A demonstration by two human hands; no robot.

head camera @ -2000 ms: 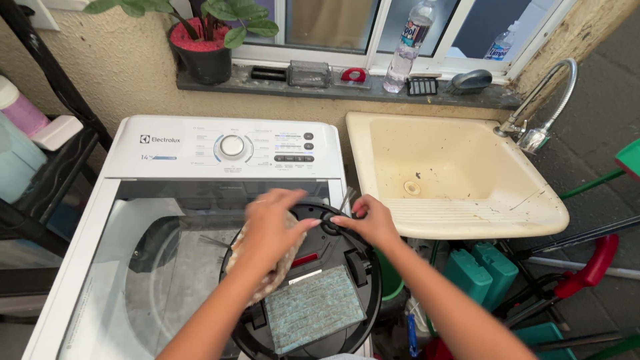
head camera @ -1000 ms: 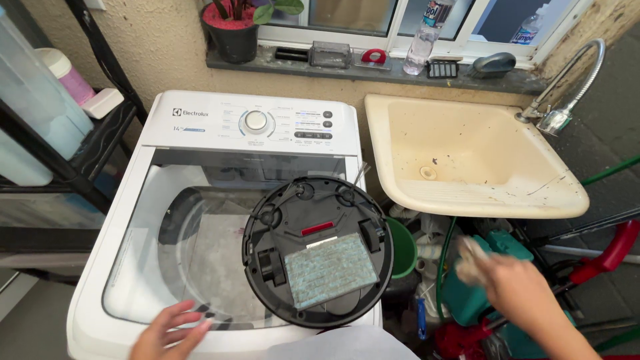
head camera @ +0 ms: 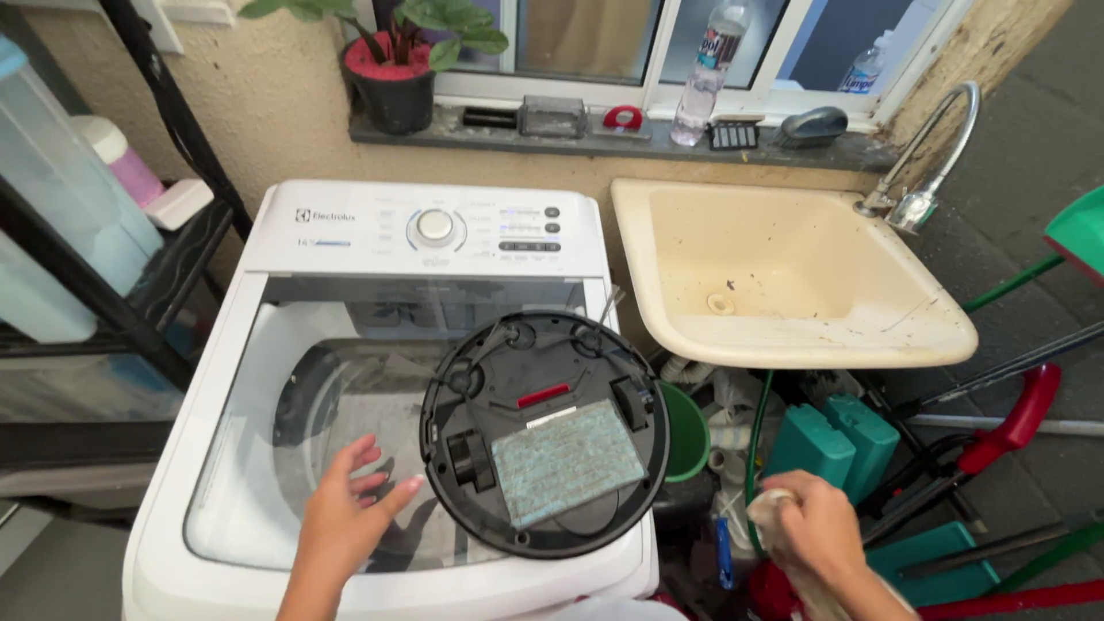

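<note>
A round black robot vacuum [head camera: 595, 509] lies underside up on the glass lid of a white washing machine [head camera: 345, 246], at its right front. Its wheels, side brushes and a worn blue-grey pad [head camera: 565, 461] face up. My left hand [head camera: 349, 509] hovers over the lid just left of the vacuum, fingers apart and holding nothing. To the right of the machine, my right hand [head camera: 811, 526] is closed around a crumpled pale cloth [head camera: 772, 509], which hangs below the fist.
A cream utility sink [head camera: 759, 336] with a metal faucet [head camera: 940, 164] stands at right. The window sill [head camera: 604, 142] holds a potted plant [head camera: 392, 95], a plastic bottle [head camera: 703, 86], a clear plastic bin and a filter. Below the sink are a green bucket [head camera: 686, 440] and teal containers [head camera: 811, 448]. A black shelf is at left.
Both hands were over the vacuum two seconds ago, the cloth under my left hand. They have moved apart, and the cloth is now in my right hand. The vacuum stays on the lid.
</note>
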